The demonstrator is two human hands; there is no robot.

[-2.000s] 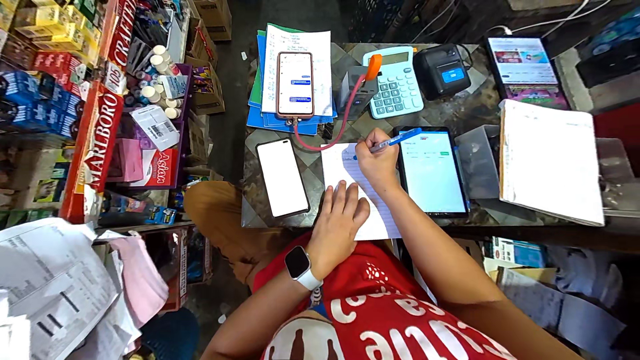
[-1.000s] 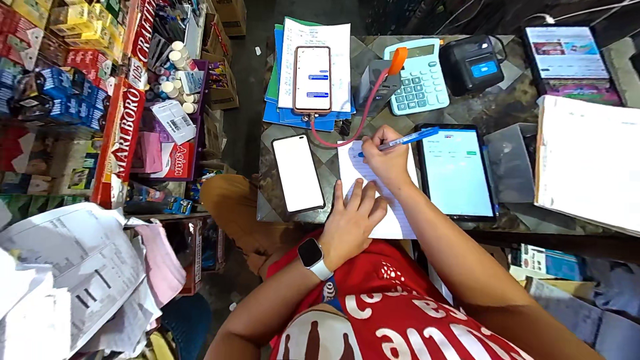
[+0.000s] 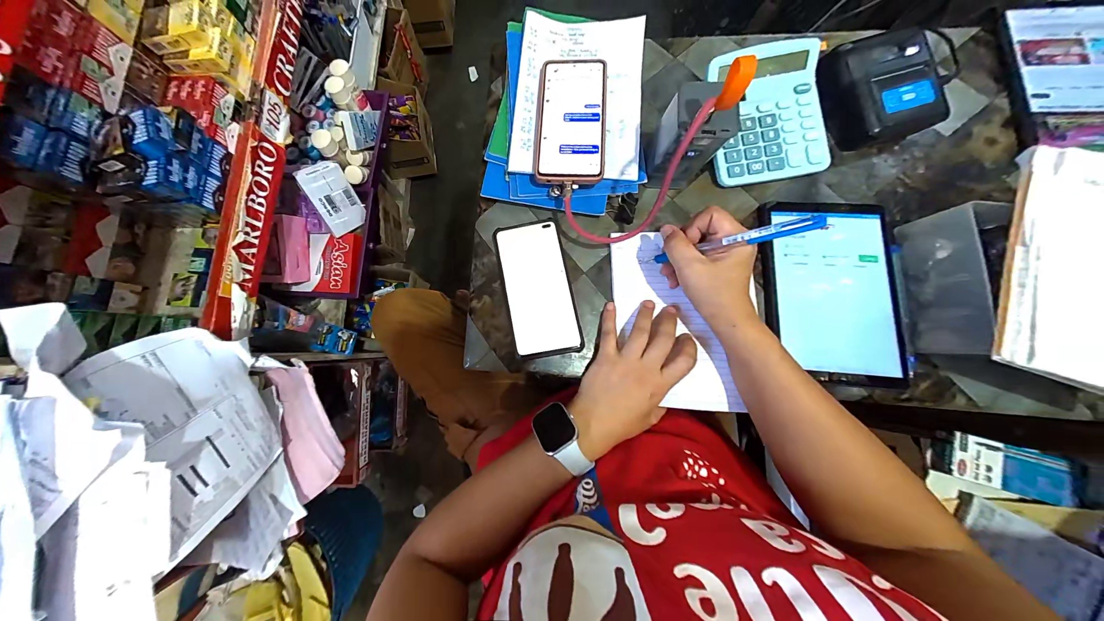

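Note:
A sheet of lined paper lies on the table between two devices. My right hand grips a blue ballpoint pen, its tip at the upper part of the sheet. My left hand, with a smartwatch on the wrist, rests flat with fingers spread over the sheet's lower left, holding nothing. Left of the paper lies a smartphone with a white screen; on the right is a tablet with a lit screen. A second phone sits on papers and folders above, a red cable at its lower end.
A light blue calculator, a black device and a dark box stand along the far side. Farther right are a grey plastic bin and a stack of paper. Shelves of packets and loose papers are at left.
My right hand and the pen have stayed over the upper part of the sheet, and my left hand still rests on it. The view has shifted somewhat.

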